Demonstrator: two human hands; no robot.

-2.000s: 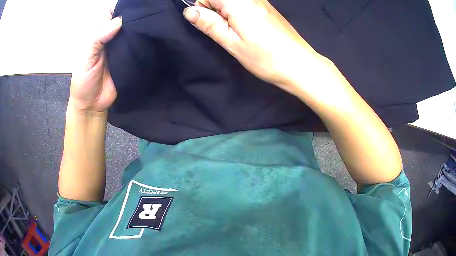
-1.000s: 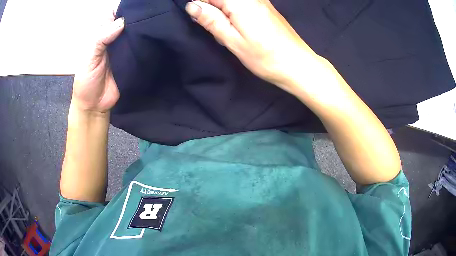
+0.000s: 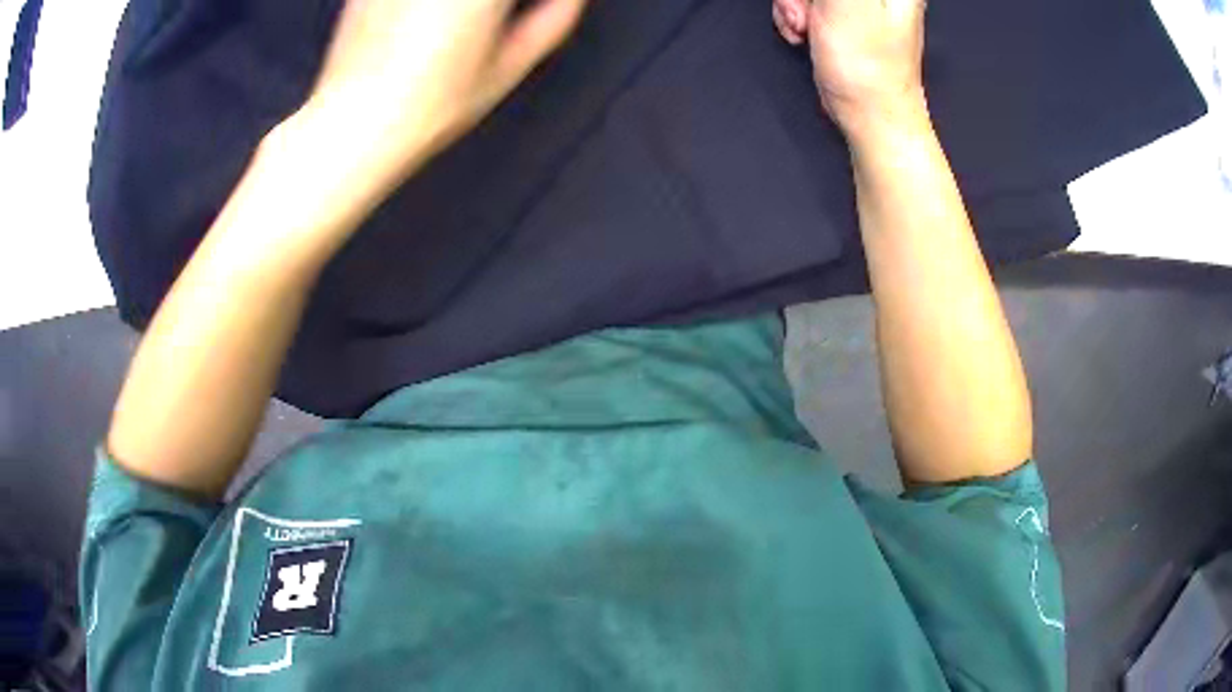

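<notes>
A dark navy jacket (image 3: 649, 203) lies spread over the white table, and its near edge hangs over towards my green top. My left hand (image 3: 419, 61) is over the jacket's left part, cut off by the top edge, with the thumb spread out to the right; its fingertips are out of the picture. My right hand (image 3: 858, 47) is over the jacket at the top right, with curled fingers partly cut off by the top edge. Whether either hand grips cloth or a tool cannot be seen.
The white tabletop (image 3: 54, 203) shows left of the jacket and also at the right. A narrow dark strip (image 3: 20, 61) lies at the top left. Grey floor shows below the table edge, with blurred dark objects in the lower left corner and a grey object (image 3: 1189, 635) at the lower right.
My left hand has left the jacket's left edge and moved right and up. My right hand has moved right. The jacket now spreads further left, and its raised left part lies flatter.
</notes>
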